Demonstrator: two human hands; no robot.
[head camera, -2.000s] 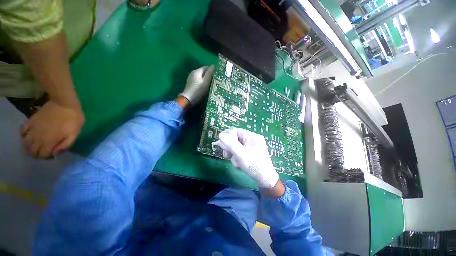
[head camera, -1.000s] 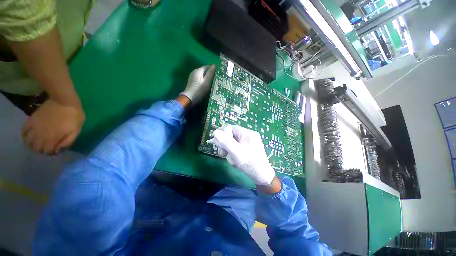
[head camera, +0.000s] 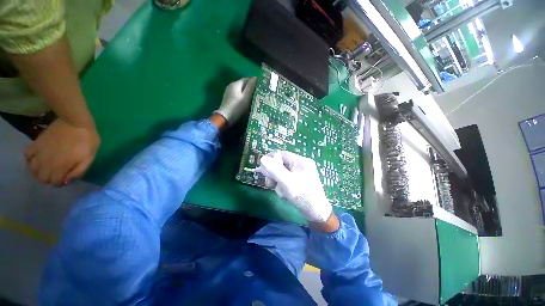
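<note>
A large green circuit board (head camera: 311, 137) lies at an angle on the green bench mat, with a white label (head camera: 273, 81) near its far left corner. My left hand (head camera: 237, 98), in a white glove, holds the board's left edge near that corner. My right hand (head camera: 294, 182), also gloved, is over the board's near left part with its fingers pinched together. A small pale tip (head camera: 251, 170) shows at the fingertips, pointing left at the board; the rest of that thin thing is hidden in the fingers.
A thick black slab (head camera: 290, 48) lies behind the board. Pale sticks (head camera: 360, 128) lie at the board's right. A machine with bristly strips (head camera: 394, 161) stands further right. Another person's bare hand (head camera: 64, 152) is at the mat's left edge. Cables and a small fixture (head camera: 358, 75) are at the back.
My right hand has shifted only slightly over the board's near left part. My left hand and the board look unmoved. The other person's arm has moved slightly.
</note>
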